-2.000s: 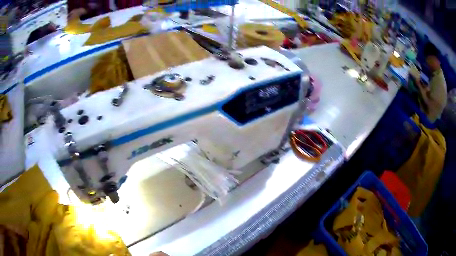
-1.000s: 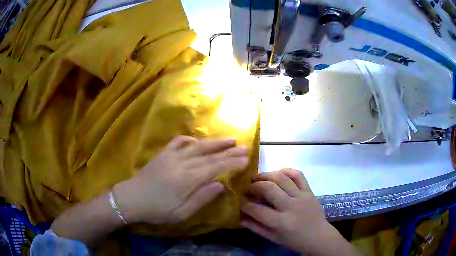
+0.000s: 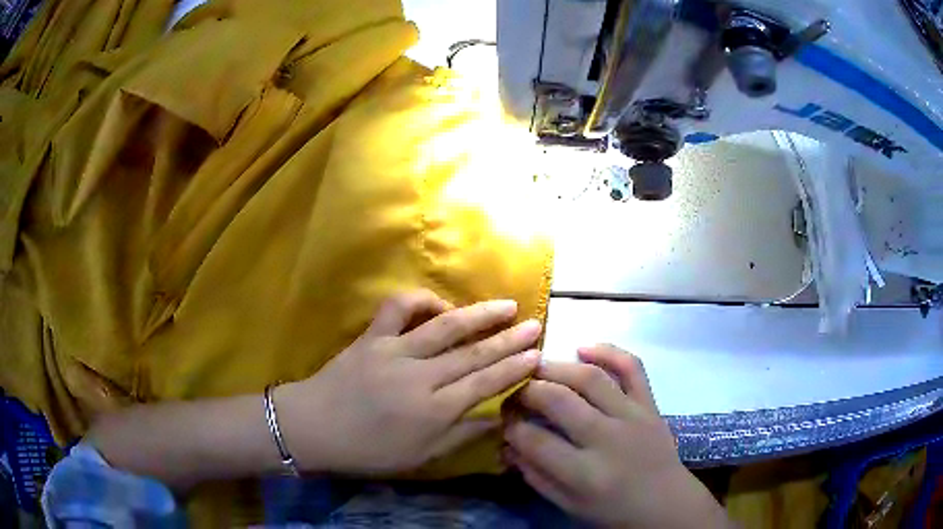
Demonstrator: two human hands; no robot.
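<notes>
A mustard-yellow cloth panel (image 3: 238,258) lies in folds left of the needle, its straight right edge running down from the lit needle area. My left hand (image 3: 424,382) lies flat on the cloth, fingers pointing right toward the edge; a bracelet is on the wrist. My right hand (image 3: 600,434) is at the cloth's edge near the table front, fingers curled, pinching the border. The white sewing machine head (image 3: 838,114) with blue stripe stands above. The needle and presser foot are lost in the lamp glare.
White strips (image 3: 835,238) hang right of the head. A dark round knob (image 3: 650,180) is beside the needle area. A measuring tape (image 3: 807,426) runs along the table's front edge. Blue basket parts show at the lower left and lower right, with yellow cloth at lower right.
The view has turned from the machine top down to the work. Since one second ago, the cloth lies smoother near its edge, and my left hand has moved slightly right and down.
</notes>
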